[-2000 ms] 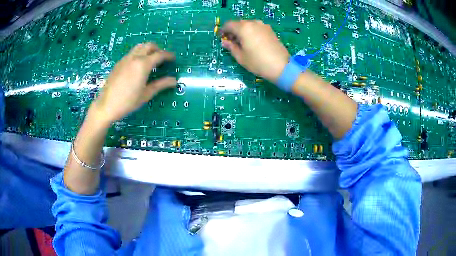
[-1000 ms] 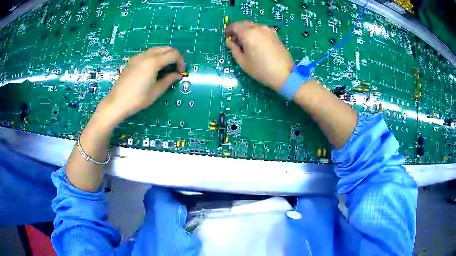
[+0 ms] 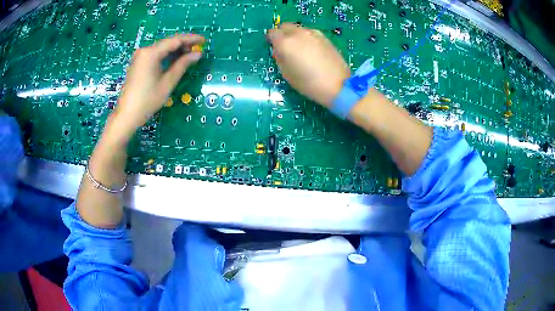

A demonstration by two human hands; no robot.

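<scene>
A large green printed circuit board [image 3: 243, 130] spans the view. My left hand [image 3: 149, 79] is over its left part, with a small yellow component [image 3: 197, 48] between thumb and fingertips. A yellow disc component [image 3: 186, 98] sits on the board right of my left wrist, with another yellow one [image 3: 169, 102] beside it. My right hand [image 3: 309, 61] is low over the upper middle, fingers curled down at the board; whether it holds anything is hidden. A small yellow component [image 3: 277, 21] stands just above its fingertips. A tall thin black part [image 3: 272, 153] is lower on the board.
A white bench edge [image 3: 268, 209] runs along the near side. A light blue wrist strap [image 3: 350, 97] with a thin blue cord [image 3: 408, 53] is on my right wrist. Blue cloth [image 3: 9, 158] shows at the left edge. Loose yellow parts [image 3: 492, 6] are at the top right.
My left hand has moved up and left from the board's middle with a yellow part at its fingertips. The yellow discs near my left wrist now show. My right hand has shifted slightly left.
</scene>
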